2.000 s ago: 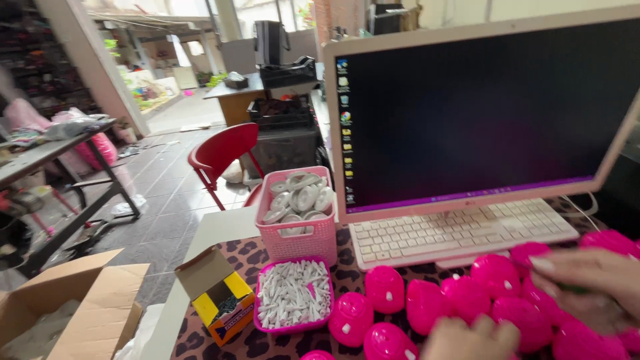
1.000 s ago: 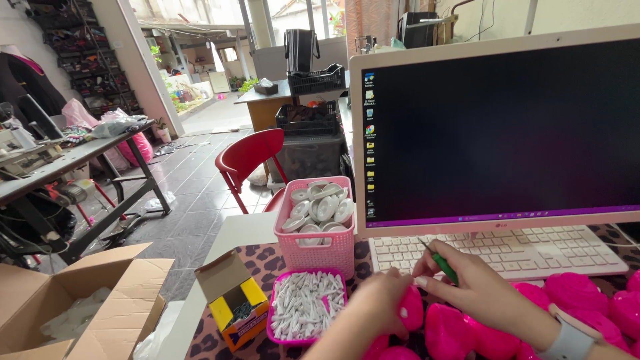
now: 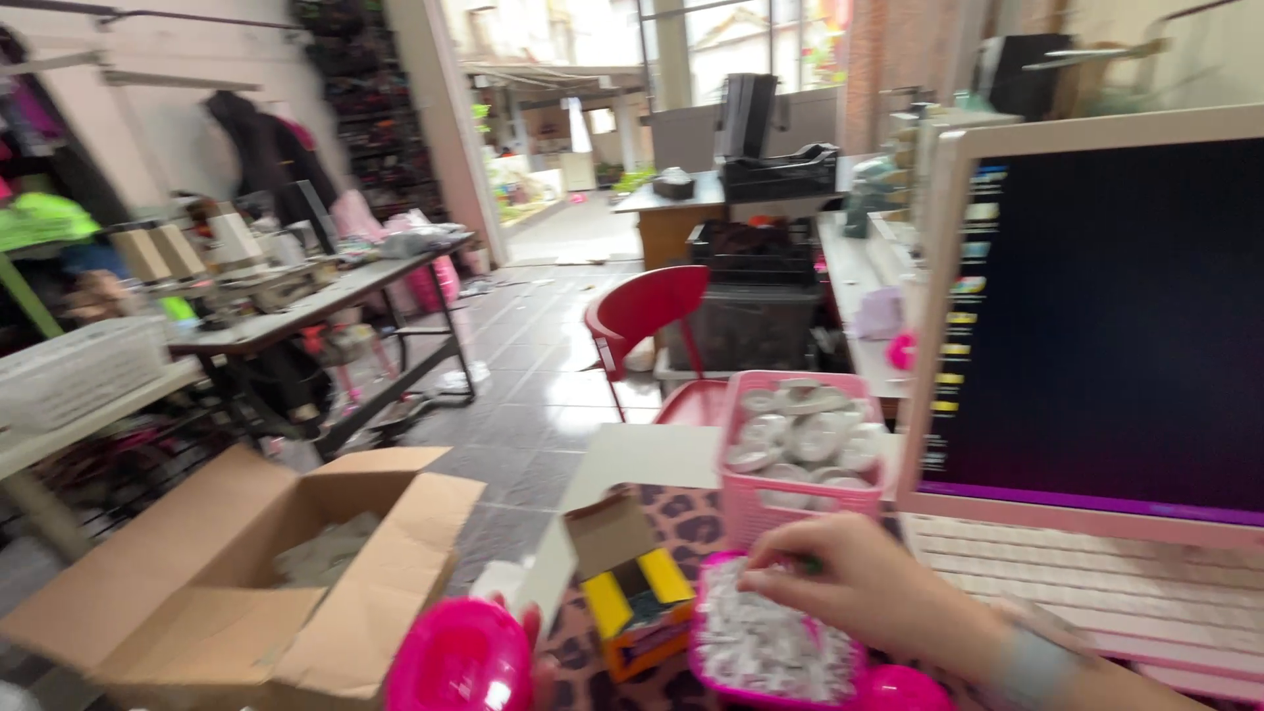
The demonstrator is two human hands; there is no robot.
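My left hand (image 3: 538, 657), mostly hidden, holds a glossy pink hollow plastic piece (image 3: 462, 654) between the cardboard box and the small carton. Over a pink tray (image 3: 696, 642) of small white plastic parts (image 3: 765, 632) is my right hand (image 3: 825, 568), fingers curled around a thin green-handled tool (image 3: 810, 565) that is mostly hidden. A band circles that wrist. Another pink plastic piece (image 3: 904, 688) lies at the bottom edge beside the tray. Behind the tray stands a pink basket (image 3: 800, 502) of round white parts (image 3: 815, 434).
An open cardboard box (image 3: 227, 632) stands at lower left. A small yellow and black carton (image 3: 637, 592) sits on the leopard-print cloth. A monitor (image 3: 1106, 326) and white keyboard (image 3: 1076, 583) are at right; a red chair (image 3: 647, 306) stands beyond the table.
My hands have moved apart: the left is now by the cardboard box with a pink piece, the right over the tray of white parts. The view has swung left.
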